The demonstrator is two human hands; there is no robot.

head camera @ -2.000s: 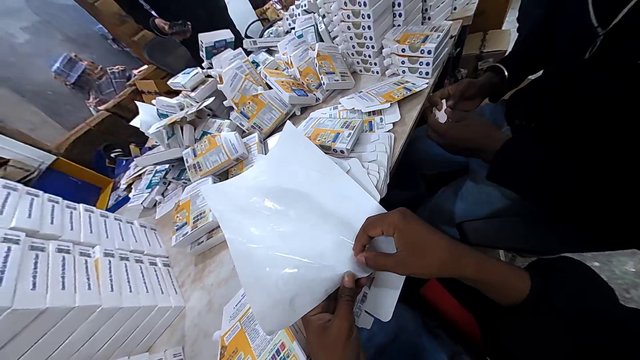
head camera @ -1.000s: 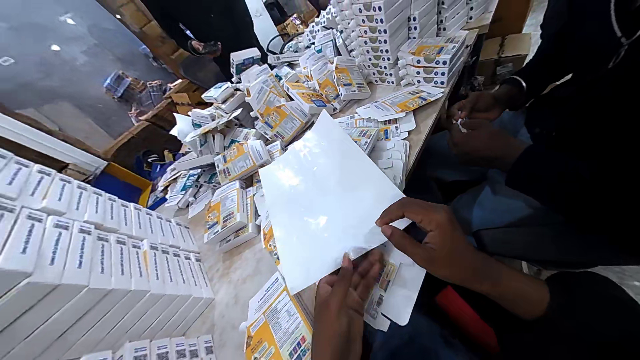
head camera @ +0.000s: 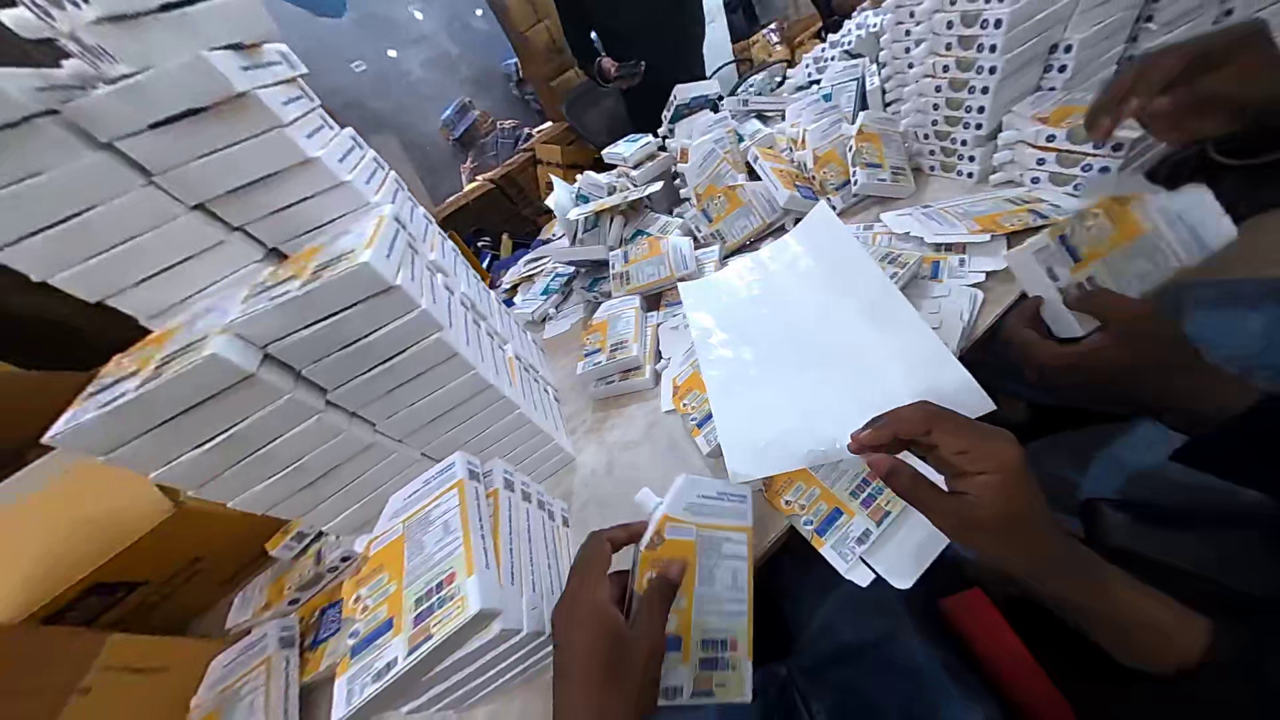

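Observation:
My left hand [head camera: 625, 610], at the bottom middle, grips a yellow-and-white printed carton [head camera: 700, 590] whose top end has a small flap sticking up. My right hand [head camera: 950, 470] is at the lower edge of a glossy white sheet [head camera: 830, 340], with thumb and forefinger near its corner; whether they pinch it cannot be told. Beneath the sheet's lower edge lie unfolded printed cartons [head camera: 830, 510]. Left of my left hand, a row of upright yellow-and-white cartons [head camera: 420, 580] stands on the table.
Tall stacks of white cartons [head camera: 360, 330] rise at the left, above an open cardboard box [head camera: 120, 560]. Loose cartons [head camera: 735, 210] are heaped across the table [head camera: 610, 440]. More stacks [head camera: 970, 80] stand at the back right. A co-worker's hand [head camera: 1130, 350] holds a carton at the right.
My left hand has left the white sheet and now holds a carton to its left. The co-worker's hands now have a carton between them. The view has swung left.

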